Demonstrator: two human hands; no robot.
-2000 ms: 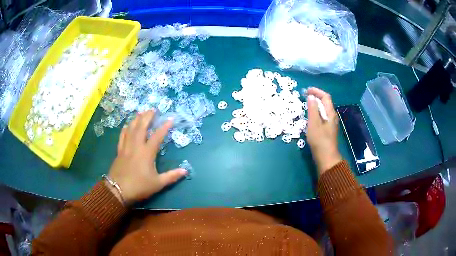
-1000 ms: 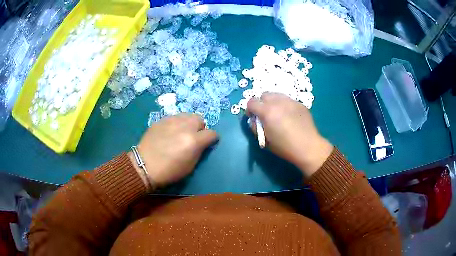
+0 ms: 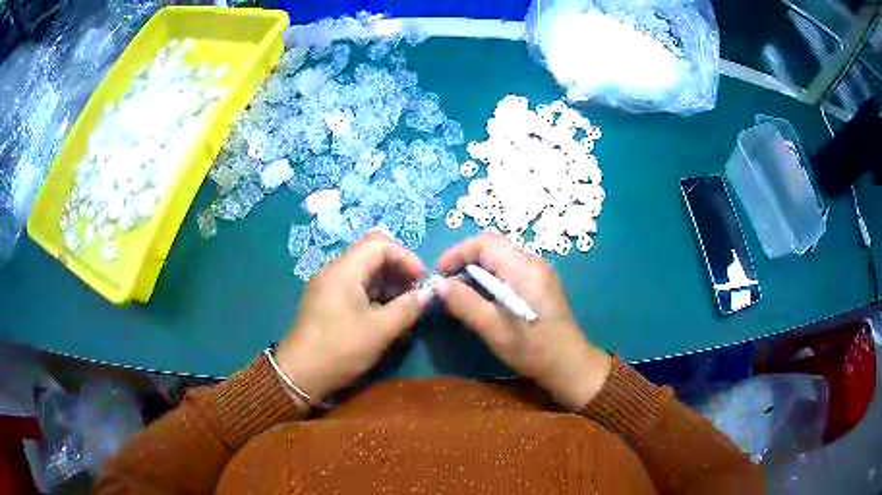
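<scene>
My left hand (image 3: 353,314) and my right hand (image 3: 517,314) meet at the fingertips in front of me, both pinching a small clear and white part (image 3: 431,282). The fingers hide most of it. My right hand also keeps a white pen-shaped tool (image 3: 500,293) between its fingers, pointing down to the right. A heap of clear plastic housings (image 3: 363,135) lies left of centre, with a few white pieces on it. A pile of white perforated inserts (image 3: 535,177) lies right of centre.
A yellow tray (image 3: 172,222) with many whitish parts is at the left. A smartphone (image 3: 719,242) and a clear box (image 3: 774,189) lie at the right. A plastic bag of white parts (image 3: 624,53) is at the back. Clear film (image 3: 34,116) is at the far left.
Both hands have come together and now hold a small part between them. My right hand has left the near edge of the white pile. The head view has also shifted.
</scene>
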